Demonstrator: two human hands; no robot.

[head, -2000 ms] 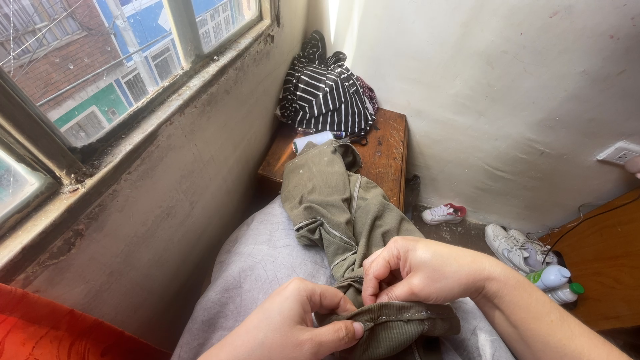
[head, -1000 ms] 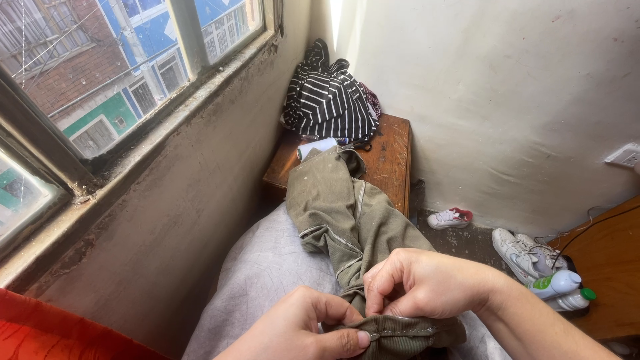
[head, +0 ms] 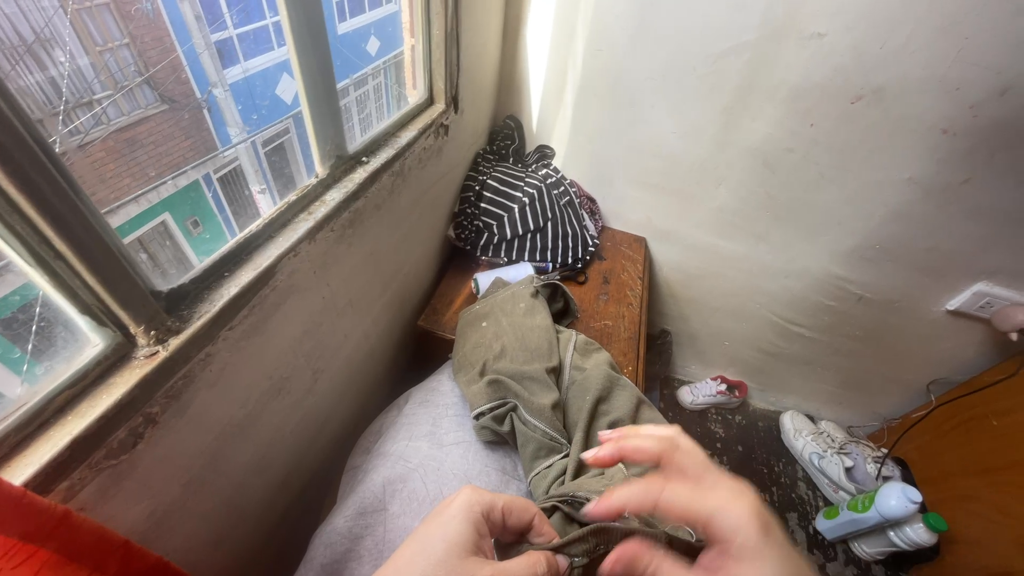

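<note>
Olive-green trousers or a similar garment point(head: 544, 400), with pale seam stitching showing, stretch from the wooden nightstand down to my hands. My left hand point(head: 488, 532) pinches the garment's gathered edge between thumb and forefinger at the bottom of the view. To its right, my right hand point(head: 696, 500) is slightly blurred, its fingers spread above and beside the same edge. Whether it holds a needle or thread cannot be made out. On the nightstand point(head: 612, 296), past the garment's far end, lie a white thread spool point(head: 504, 276) and dark-handled scissors point(head: 572, 274).
Black-and-white striped cloth point(head: 528, 208) is heaped on the nightstand. A grey cover point(head: 416, 464) lies under the garment. The window sill point(head: 264, 248) runs along the left, above red fabric point(head: 64, 536). Shoes point(head: 824, 456) and a small sneaker point(head: 712, 393) sit on the floor, near bottles point(head: 872, 512).
My right hand has opened and lifted off the garment's edge, where its fingers were pinched before. My left hand still pinches the edge. The scissors now show beside the spool.
</note>
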